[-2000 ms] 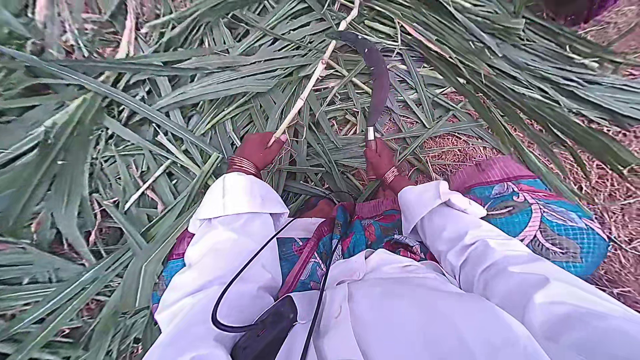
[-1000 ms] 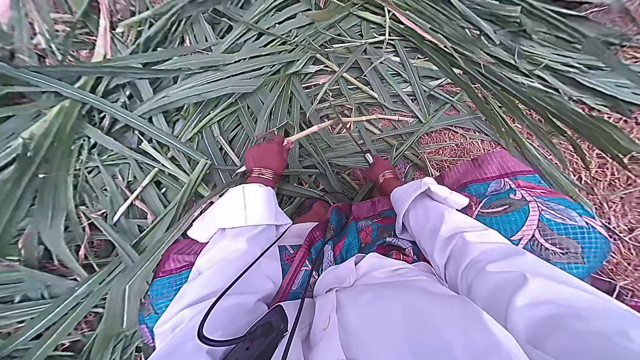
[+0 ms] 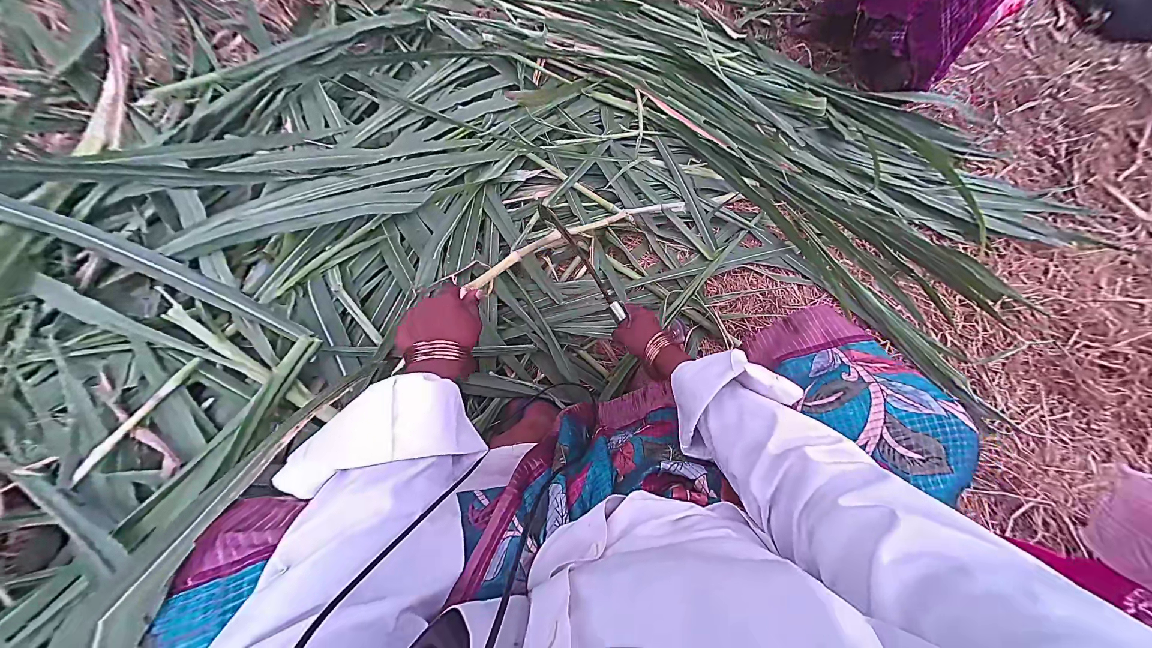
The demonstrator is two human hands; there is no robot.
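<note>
My left hand (image 3: 440, 333), with bangles at the wrist, is closed around the lower end of a pale cane-like stalk (image 3: 549, 241). The stalk slants up and right over cut green leaves. My right hand (image 3: 646, 337) grips the handle of a sickle (image 3: 589, 261). Its dark blade, seen nearly edge-on, points up and left and crosses the stalk near the middle. Whether the blade touches the stalk or only overlaps it in the view, I cannot tell.
Long green leaves (image 3: 297, 207) cover the ground at left and ahead. A leafy bundle (image 3: 792, 135) lies at upper right, beside dry straw (image 3: 1080, 360). Purple cloth (image 3: 909, 40) shows at the top right. My patterned cloth (image 3: 882, 405) spreads over my legs, and a black cord hangs in front of me.
Two seconds ago the stalk rose steeply with the curved sickle blade apart from it, seen broadside. The stalk now leans further right, and the blade has turned and crosses it.
</note>
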